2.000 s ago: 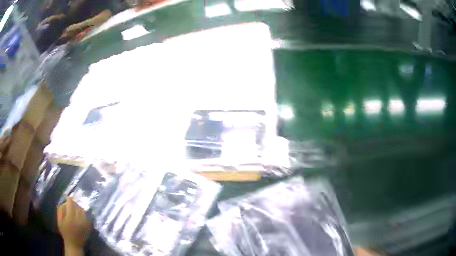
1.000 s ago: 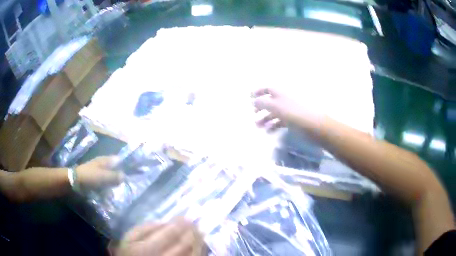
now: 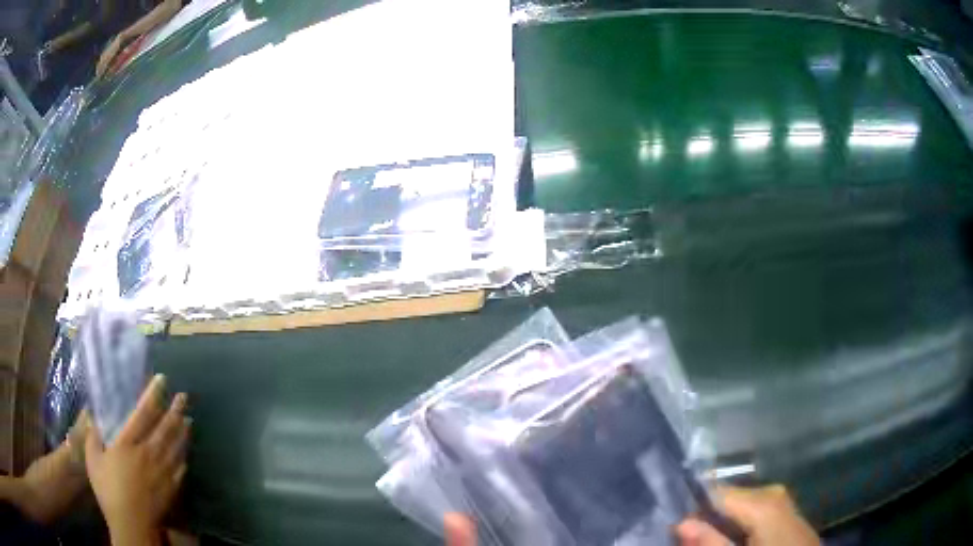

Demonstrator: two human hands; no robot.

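Note:
A fanned stack of bagged phone parts (image 3: 587, 459), dark rounded rectangles in clear sleeves, is at the bottom centre, in front of the white tray. My right hand (image 3: 758, 516) grips its lower right corner. Only a fingertip of my left hand (image 3: 459, 529) shows, at the stack's lower left edge; the rest is hidden or cut off. The glaring white divided tray (image 3: 267, 128) lies on a thin tan cardboard base (image 3: 341, 312). One bagged phone part (image 3: 363, 199) lies at its near right corner and another (image 3: 149, 243) at its left.
Another person's hands (image 3: 139, 459) hold a bagged stack at the lower left. Brown carton compartments (image 3: 32, 256) stand at the far left. Crumpled clear film (image 3: 603, 237) lies beside the tray's right corner, on the glossy green surface (image 3: 683, 96). More clear packets (image 3: 944, 85) are at the upper right edge.
My right hand has come back from over the tray and is now on the stack. The view has turned, so the tray appears further left. The bags spread along the tray's near edge are gone from there.

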